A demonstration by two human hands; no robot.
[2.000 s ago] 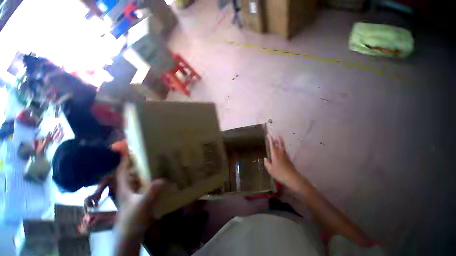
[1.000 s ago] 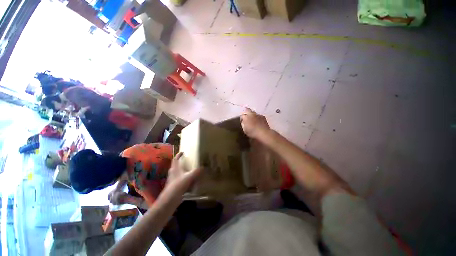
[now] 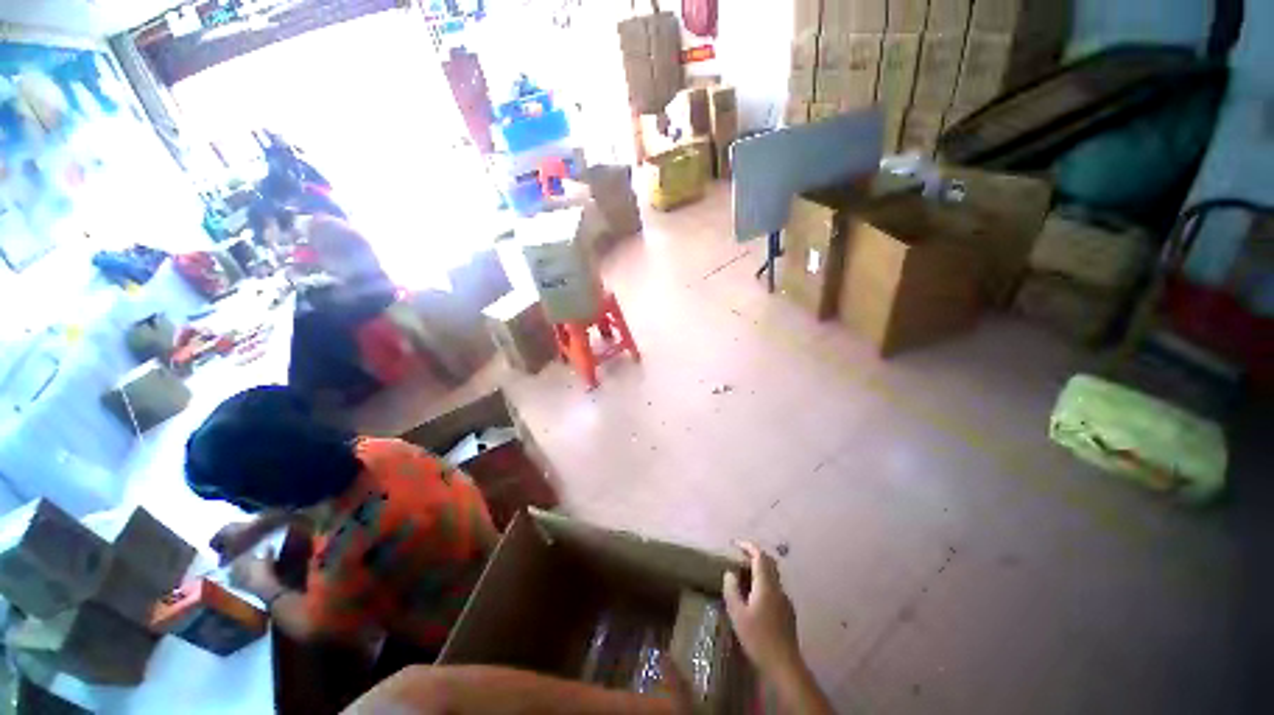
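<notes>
An open master carton stands at the bottom centre, its lower part cut off by the picture's edge. Inside it are inner cartons with shiny clear tape on top. My right hand holds the carton's right rim, with fingers over the edge. My left forearm reaches across the near side of the carton from the lower left. My left hand is low inside the carton, blurred and partly cut off, so its grip cannot be made out.
A person in an orange patterned top sits close at the left by the white bench, which bears small boxes and an orange pack. Another open carton is just beyond. Farther off are a red stool, large cartons and a wrapped bundle.
The box my left hand held above the carton has gone down inside it. My left hand has moved right and down. The view has tilted up, showing more of the room.
</notes>
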